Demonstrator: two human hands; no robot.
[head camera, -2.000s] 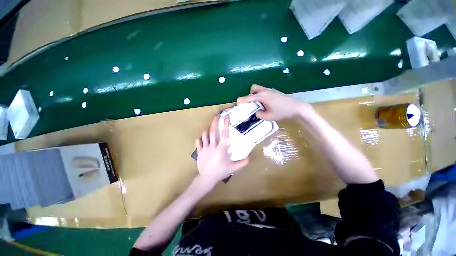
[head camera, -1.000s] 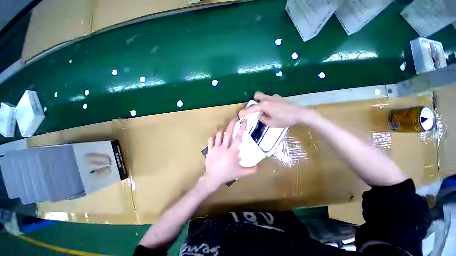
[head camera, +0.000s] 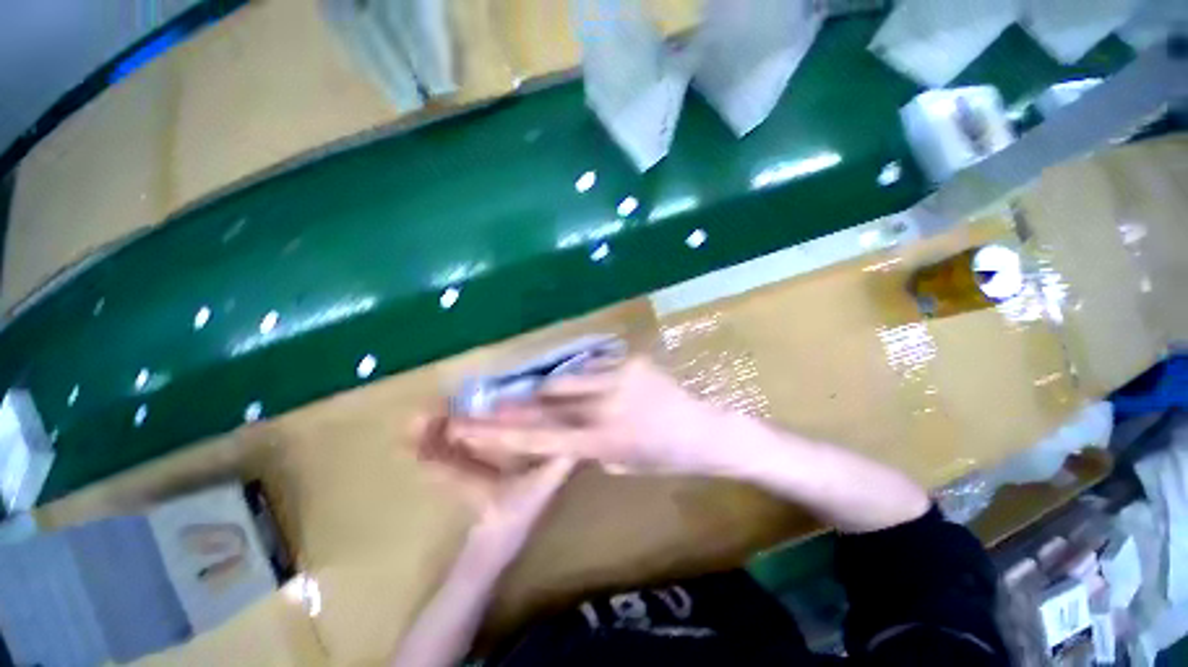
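Note:
A small white box with a dark part (head camera: 537, 373) is held above the cardboard ledge, in the middle of the view, and is blurred. My left hand (head camera: 476, 456) is under and beside its left end, with the fingers blurred. My right hand (head camera: 638, 414) grips it from the right and partly covers it. Both hands are bare and close together. Whether a sleeve is around the box cannot be told. The sleeve stack (head camera: 117, 573) lies at the lower left, with a picture on its end face.
The green conveyor belt (head camera: 326, 248) with white bits crosses behind the cardboard ledge (head camera: 808, 339). A drink can (head camera: 951, 284) lies on the right. A white box (head camera: 958, 130) is at the upper right, another (head camera: 20, 450) at the left edge. Pale leaflets (head camera: 638, 104) stand at the top.
The view has turned. The box has been lifted and tilted between my hands, and my right hand has come down over its near side. My left hand has moved from on top to under its left end.

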